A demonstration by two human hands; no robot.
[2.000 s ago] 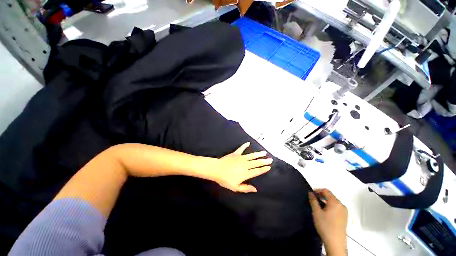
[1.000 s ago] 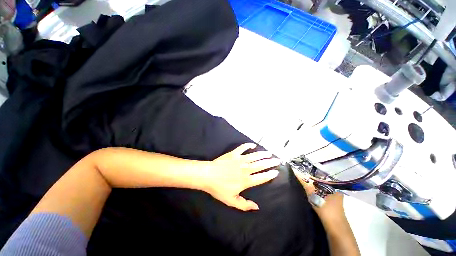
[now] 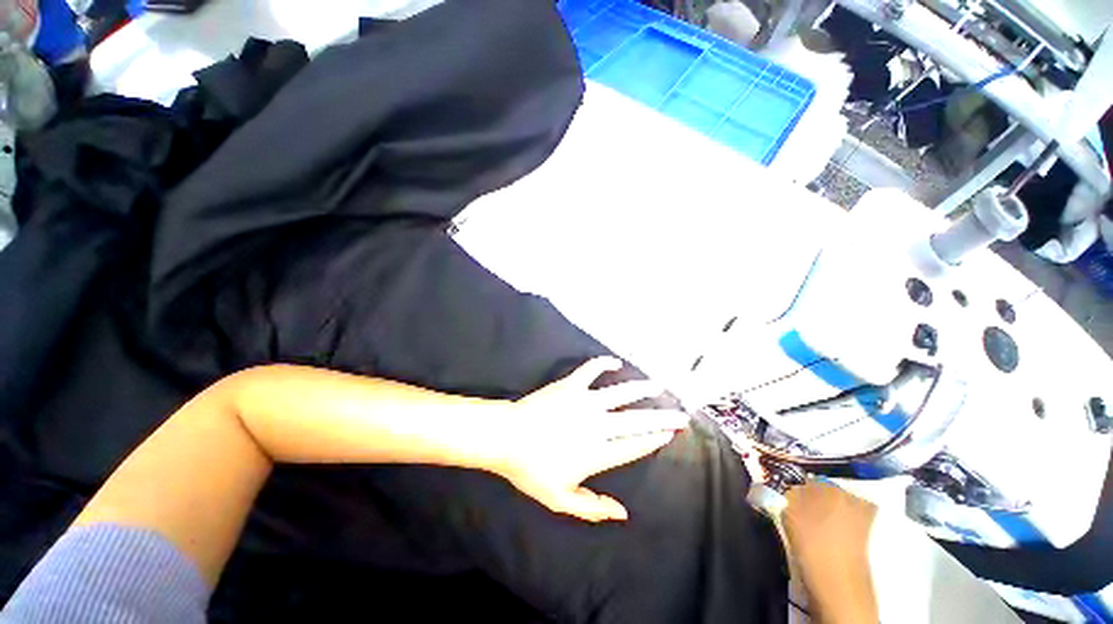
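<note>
A large black garment (image 3: 403, 293) covers the left and middle of the white table. My left hand (image 3: 586, 441) lies flat on it, palm down with fingers spread, fingertips near the presser foot. The white sewing machine (image 3: 964, 329) with blue stripes stands at the right. The garment's edge is at its presser foot (image 3: 736, 429). My right hand (image 3: 820, 524) is at the garment's right edge, beside the machine's needle end. Its fingertips are partly hidden by machine parts, so its grip on the cloth is unclear.
A blue plastic tray (image 3: 696, 76) sits behind the table at the top. A metal frame (image 3: 964, 61) and dark and pale cloth are at the upper right. A grey-white surface (image 3: 147, 55) with small dark and blue items is at the upper left.
The garment's edge and my right hand have come up to the presser foot since the oldest frame. The view has moved closer to the machine. My left hand stays flat on the cloth.
</note>
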